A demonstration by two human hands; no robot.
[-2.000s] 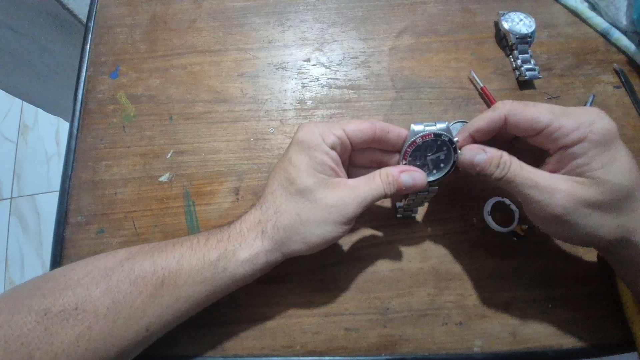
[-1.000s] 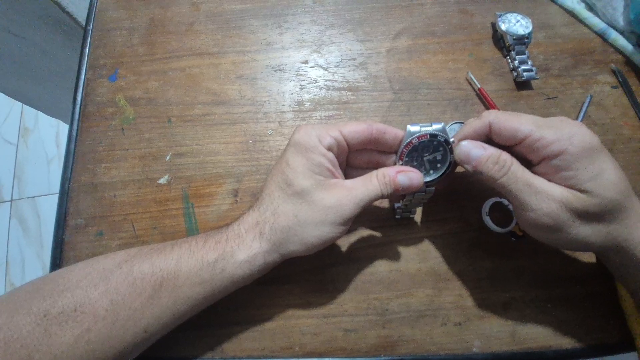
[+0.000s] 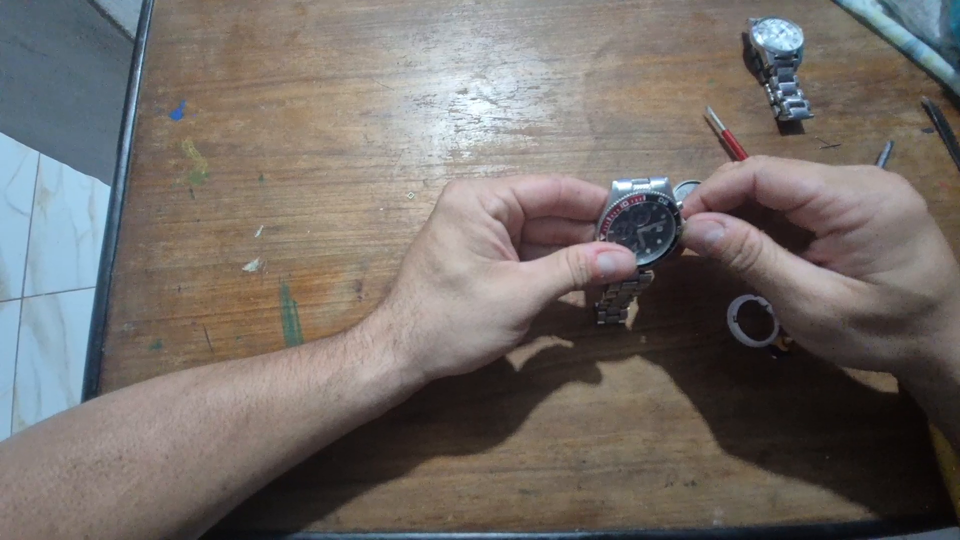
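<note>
My left hand (image 3: 495, 270) holds a steel wristwatch (image 3: 641, 229) with a black dial and a red and black bezel, its thumb on the lower left of the case and its fingers behind. The metal bracelet hangs below the case. At the watch's right side, my right hand (image 3: 810, 240) pinches thumb and forefinger at the crown, which the fingertips partly hide. Behind the forefinger tip a round metal disc (image 3: 686, 189) shows in part. A white plastic ring (image 3: 739, 322) lies under the right hand, beside a small part that I cannot make out.
On the wooden table (image 3: 360, 150) a second steel watch (image 3: 780, 67) lies at the upper right. A red-handled tool (image 3: 727, 136), a grey-tipped tool (image 3: 885, 154) and dark tweezers or a similar tool (image 3: 941, 127) lie near the right hand. A patterned cloth (image 3: 907, 45) covers the top right corner.
The watch and my left hand have stayed nearly still. My right thumb and forefinger have shifted slightly at the crown, and the hand has tilted a little.
</note>
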